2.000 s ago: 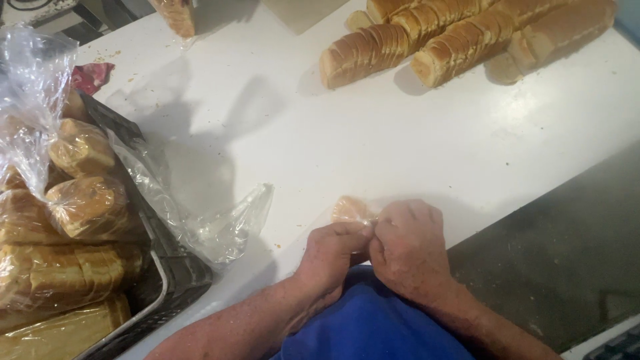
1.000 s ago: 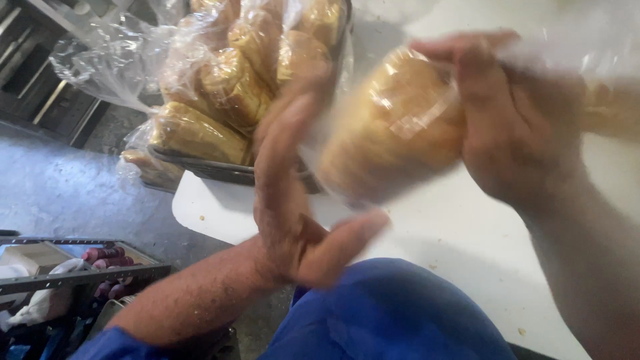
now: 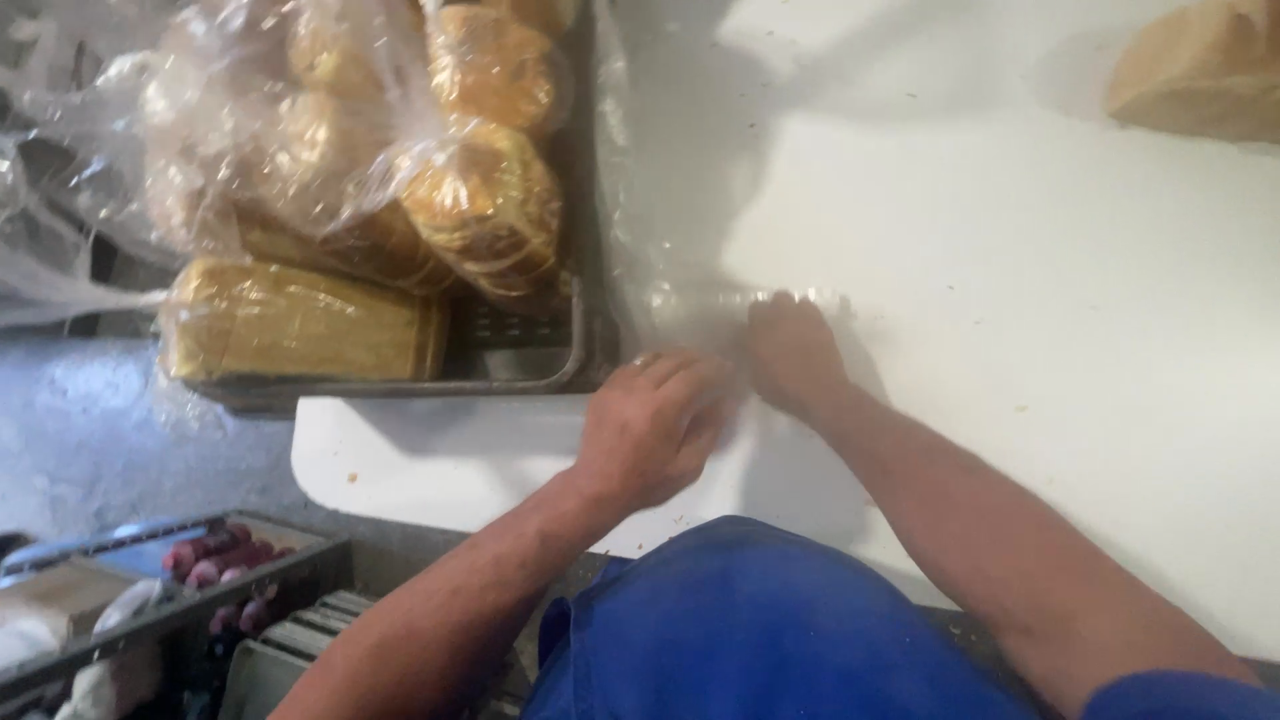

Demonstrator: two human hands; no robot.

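Observation:
Both my hands are low over the white table, just right of the black plastic crate (image 3: 580,350). My right hand (image 3: 797,350) has its fingers closed on a clear plastic bag (image 3: 680,298), which lies along the crate's side. Close by on the left, my left hand (image 3: 655,425) has curled fingers, blurred at the tips; whether it pinches the plastic cannot be told. Several bagged loaves fill the crate, among them a sliced loaf (image 3: 485,205) and a block-shaped loaf (image 3: 300,322) lying across its near end.
An unbagged loaf (image 3: 1200,75) rests at the upper right of the white table (image 3: 1010,270). Crumbs dot the tabletop. Below its rounded left corner, a lower crate (image 3: 330,560) holds reddish rolled items (image 3: 225,552) and other things.
One second ago my right hand held a bagged loaf, and my left hand was spread beside it. Now that loaf is out of my hands, which are close together by a clear bag. The view has shifted.

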